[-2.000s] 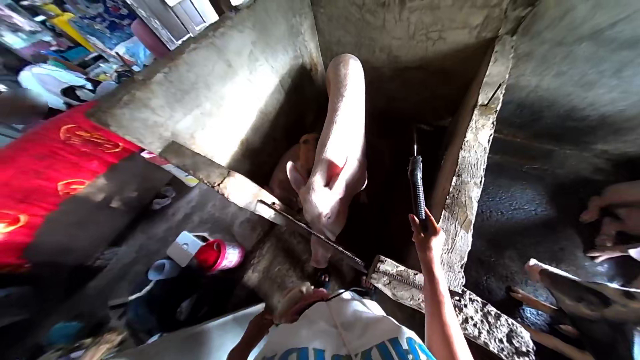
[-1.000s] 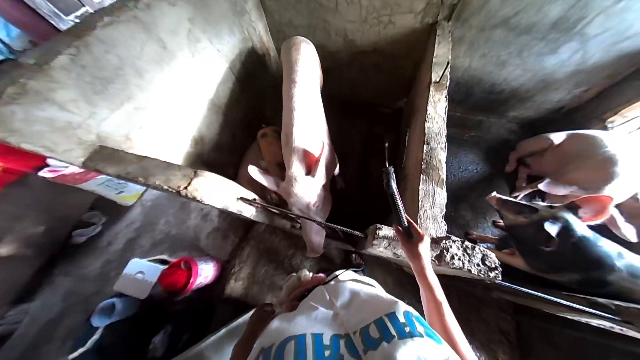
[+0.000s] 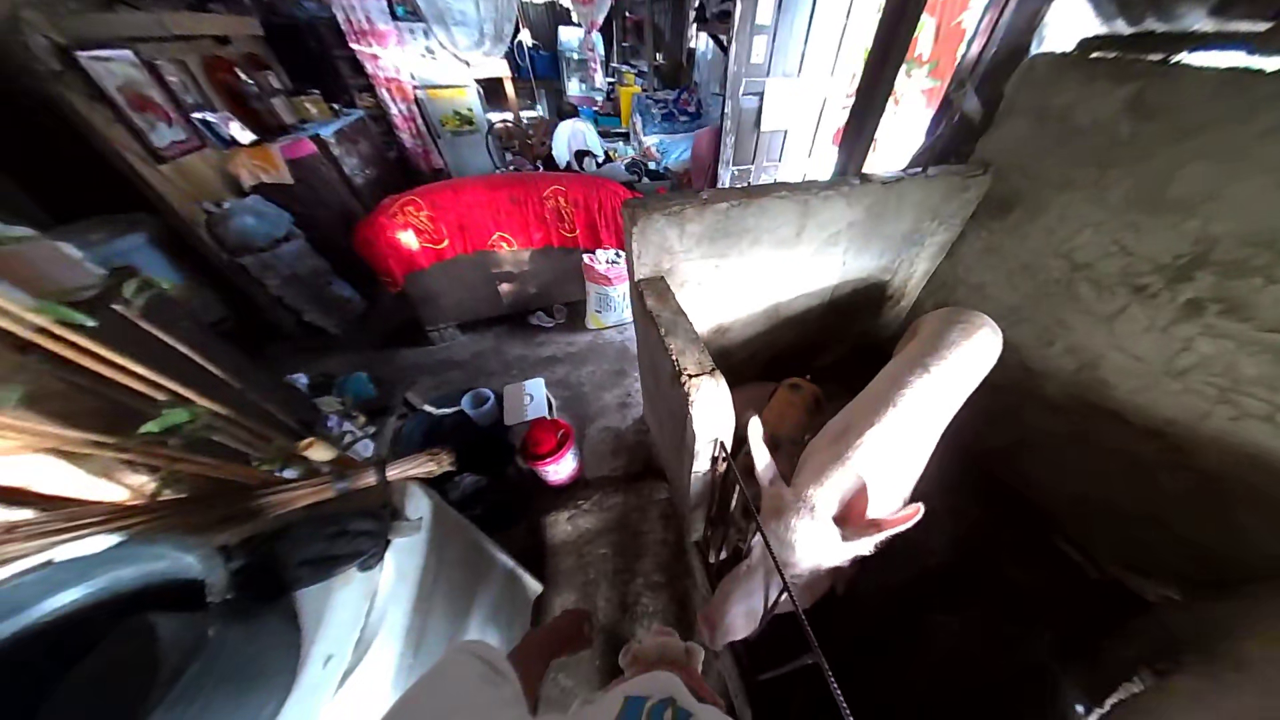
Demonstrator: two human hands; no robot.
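A large pale pig [image 3: 890,420] stands in the concrete pen, its snout low at the gate opening. A twisted steel bar [image 3: 785,585] crosses in front of its head. Behind it, a smaller brown animal [image 3: 795,405] shows partly in shadow. What seems to be my left hand [image 3: 557,640] is at the bottom edge, beside my white shirt [image 3: 655,695], left of the gate; its fingers are unclear, and so is whether it holds anything. My right hand is out of view, as is the dark hose-like handle seen earlier.
A low concrete wall [image 3: 685,335] borders the walkway. On the floor stand a red and pink bucket [image 3: 552,455], a grey-white cup [image 3: 480,405] and a printed sack [image 3: 606,290]. Red cloth [image 3: 500,220] covers a long block behind. Bundled sticks [image 3: 340,485] lie at left.
The view has swung far to the left. My right hand, which held a dark ribbed handle over the pen wall in the earlier frames, has gone out of view, along with the pigs in the neighbouring pen.
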